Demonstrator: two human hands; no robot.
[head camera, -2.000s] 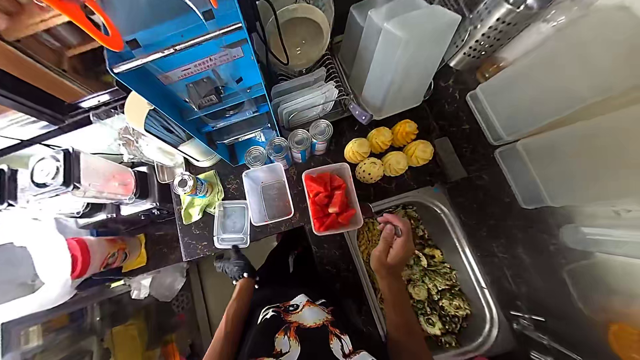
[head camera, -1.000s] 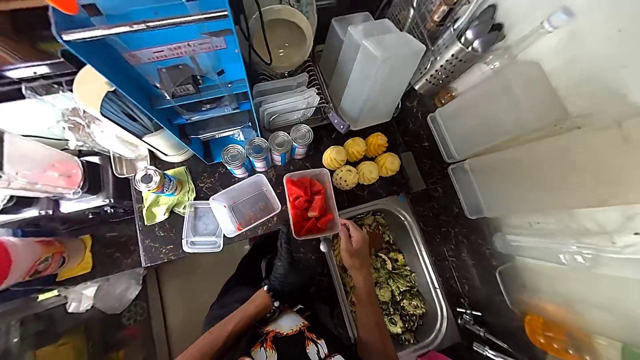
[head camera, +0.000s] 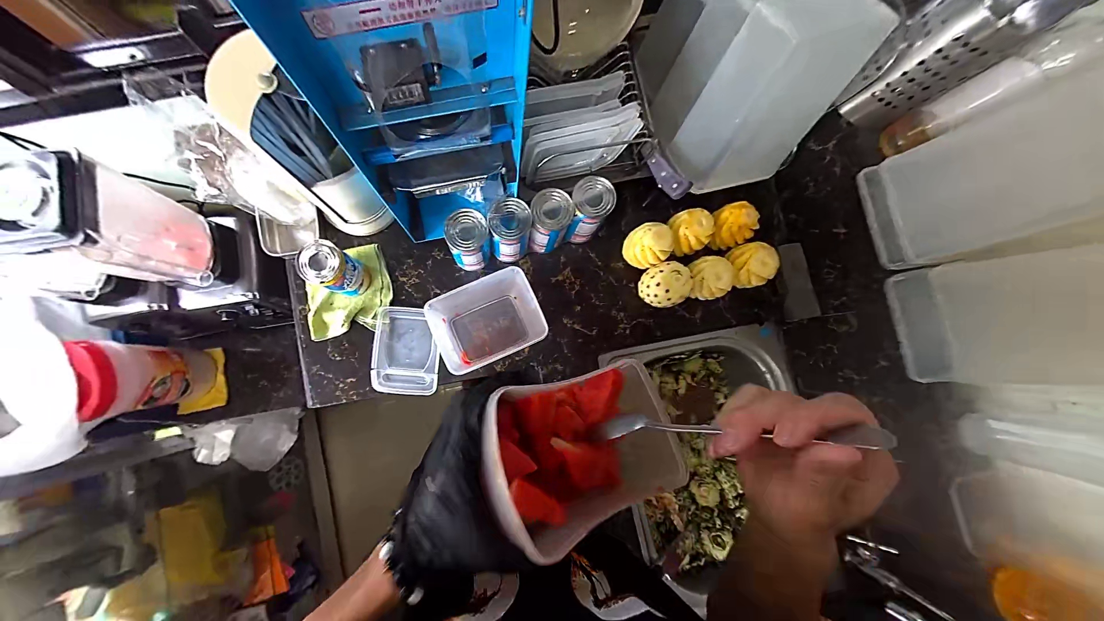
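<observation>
My left hand, in a black glove, grips a tilted plastic tub from its left side. Chunks of red fruit, which look like watermelon, lie in the tub. Bare, my right hand holds a metal spoon, whose bowl touches the fruit. Beyond the tub, an open plastic container with a little red residue stands on the dark counter. A smaller clear plastic container or lid lies against its left side.
Peeled pineapples and several metal cans stand at the back. A steel sink full of peelings lies under my right hand. At the left are a can on a green cloth and a blender.
The tub of red fruit has come off the counter and is now tilted in my left hand. My right hand has brought the spoon into the tub. The view has moved closer.
</observation>
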